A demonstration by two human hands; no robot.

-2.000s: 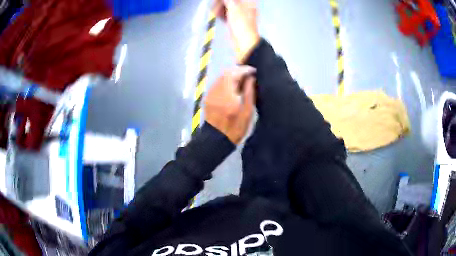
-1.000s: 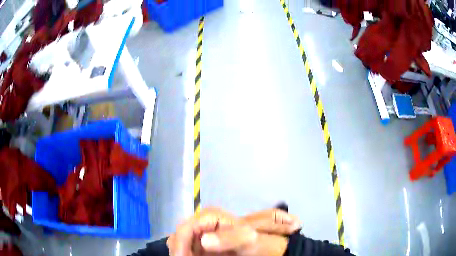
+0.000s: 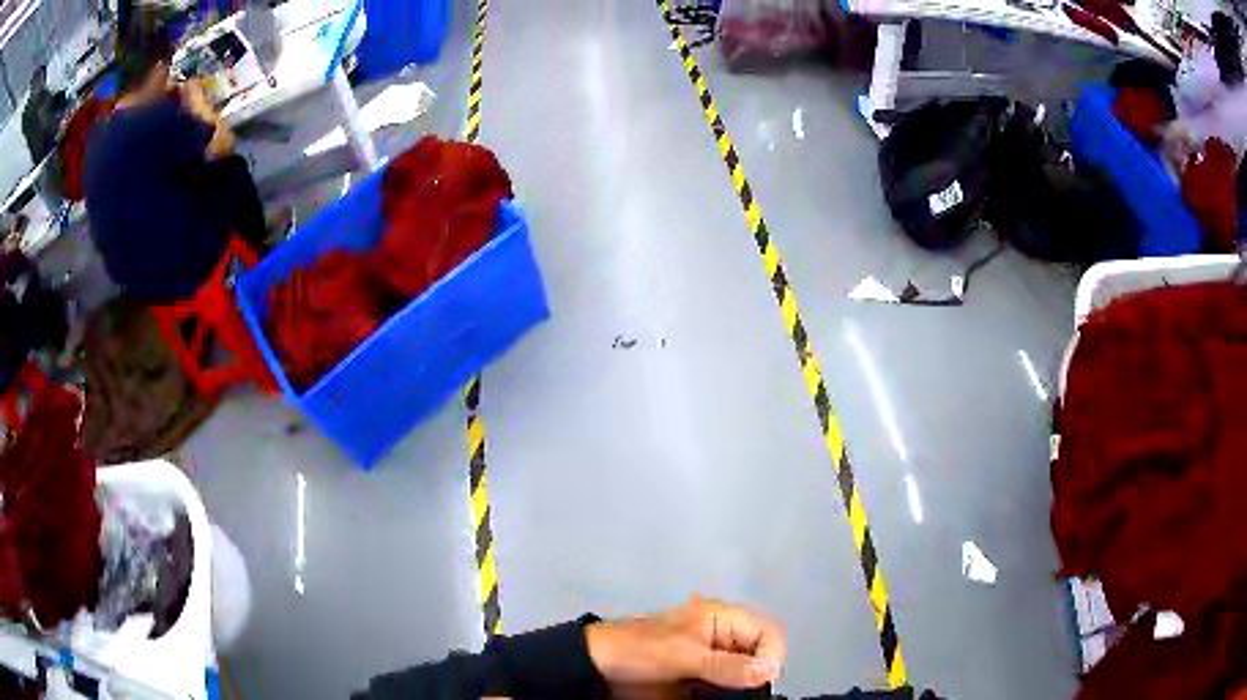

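Note:
My left hand (image 3: 684, 648) is at the bottom edge, in front of my body, with its fingers curled in and no item visible in it. A black sleeve covers its wrist. My right hand is not visible; only a bit of dark sleeve shows at the bottom edge. A blue plastic crate (image 3: 431, 353) stands tilted across the left aisle tape, ahead and left of my hand, well apart from it. Dark red garment pieces (image 3: 445, 205) are heaped in it.
Yellow-black tapes (image 3: 807, 358) run along the grey floor. A person (image 3: 157, 192) sits on a red stool (image 3: 219, 328) at the left. White troughs with cloth stand at left (image 3: 203, 547) and right (image 3: 1149, 270). Black bags (image 3: 944, 171) and white scraps (image 3: 978, 562) lie on the right.
My view has moved along the aisle to another crate and other workstations. Both hands showed together at the bottom a second ago; now only my left hand shows.

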